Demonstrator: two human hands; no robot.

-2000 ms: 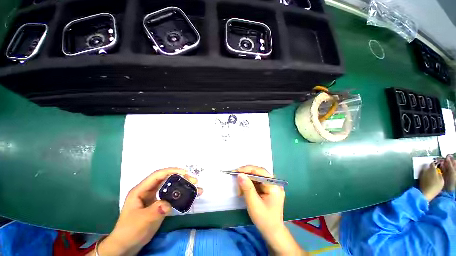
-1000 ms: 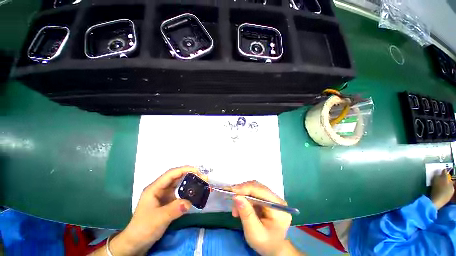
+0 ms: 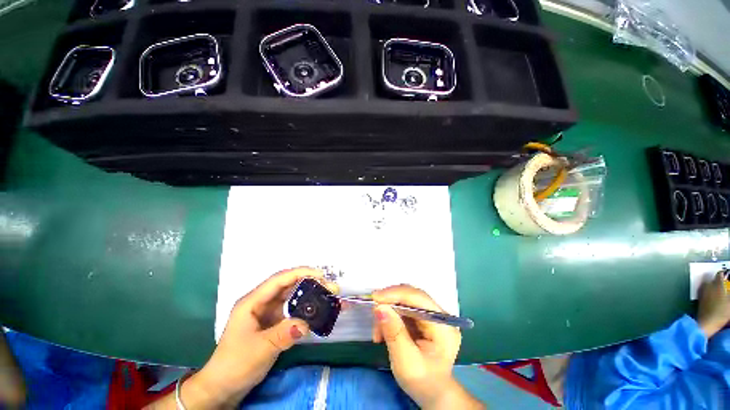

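Note:
My left hand [image 3: 254,320] holds a black watch case [image 3: 312,307] with a thin silver rim, its open side facing up and a round feature at its centre. My right hand [image 3: 416,332] holds slim metal tweezers [image 3: 424,312]; their tip is at the right edge of the case. Whether the tip grips a part is too small to tell. Both hands are over a white paper sheet [image 3: 272,232]. Small dark bits [image 3: 390,196] lie near the sheet's top, and another cluster [image 3: 330,273] lies just above the case.
Stacked black foam trays [image 3: 320,136] with watch cases stand behind the paper; the front right pocket is empty. A cream tape roll [image 3: 520,196] holding small items stands to their right. Another black tray [image 3: 700,192] and a person's blue sleeve [image 3: 664,372] are at the right. A crumpled clear bag [image 3: 652,34] lies at the back.
From two seconds ago, the tweezers have moved left from over the paper to the case's right edge. Since one second ago they lie slightly flatter. The view has shifted a little.

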